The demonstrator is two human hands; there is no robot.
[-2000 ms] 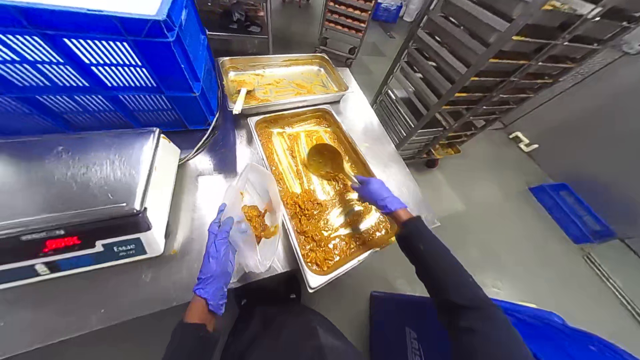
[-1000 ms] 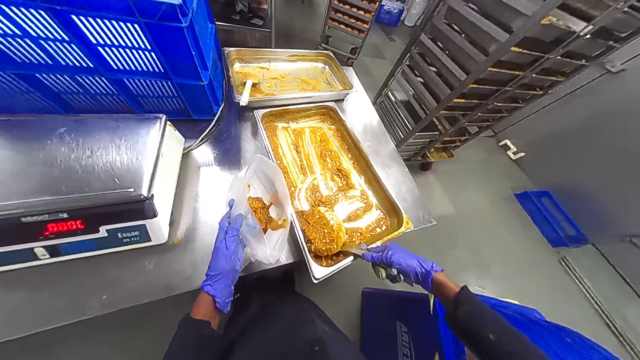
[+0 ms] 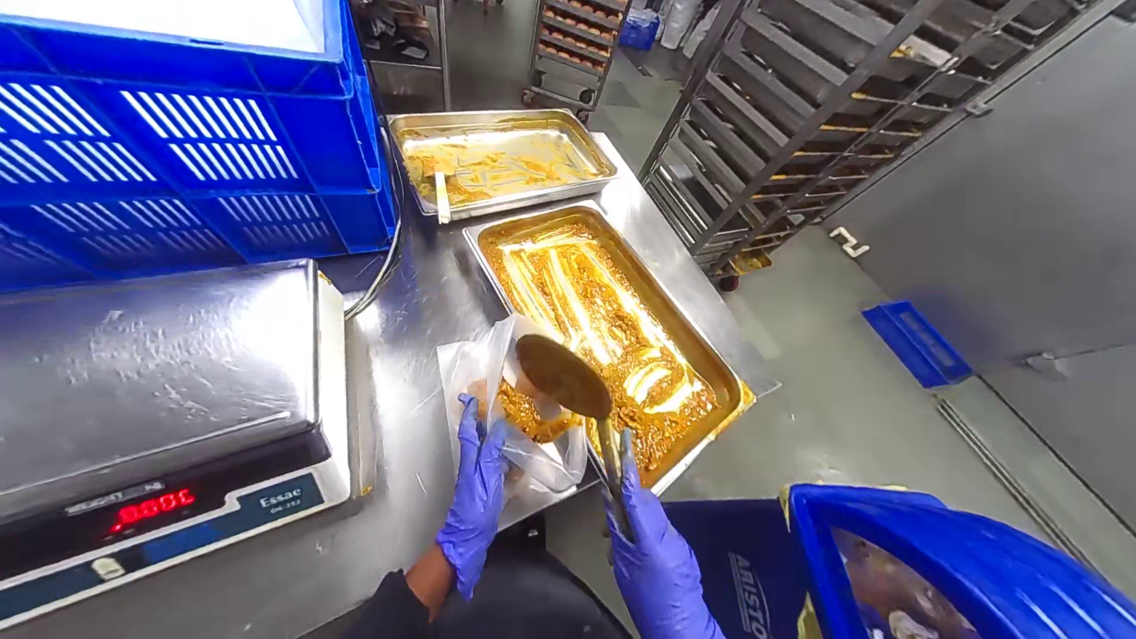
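Note:
My left hand (image 3: 479, 488), in a purple glove, grips the side of a clear plastic bag (image 3: 470, 364) that holds some brown-orange chunky sauce (image 3: 530, 415). In my gloved right hand (image 3: 652, 541) is the handle of a metal ladle (image 3: 564, 374), its bowl tipped over the bag's mouth, underside toward me. Right behind them lies a deep steel tray (image 3: 692, 319) with a layer of the same sauce. Whether sauce remains in the ladle is hidden.
An Essae scale (image 3: 160, 382) stands at the left, below stacked blue crates (image 3: 195, 133). A second steel tray (image 3: 532, 191) holds a white-handled utensil (image 3: 441, 197). Beyond the steel table (image 3: 404, 390) are a tray rack (image 3: 754, 115) and a blue bin (image 3: 941, 532).
My right hand has brought the ladle from the sauce tray, where it was scooping, over the mouth of the bag. My left hand still holds the bag beside the tray.

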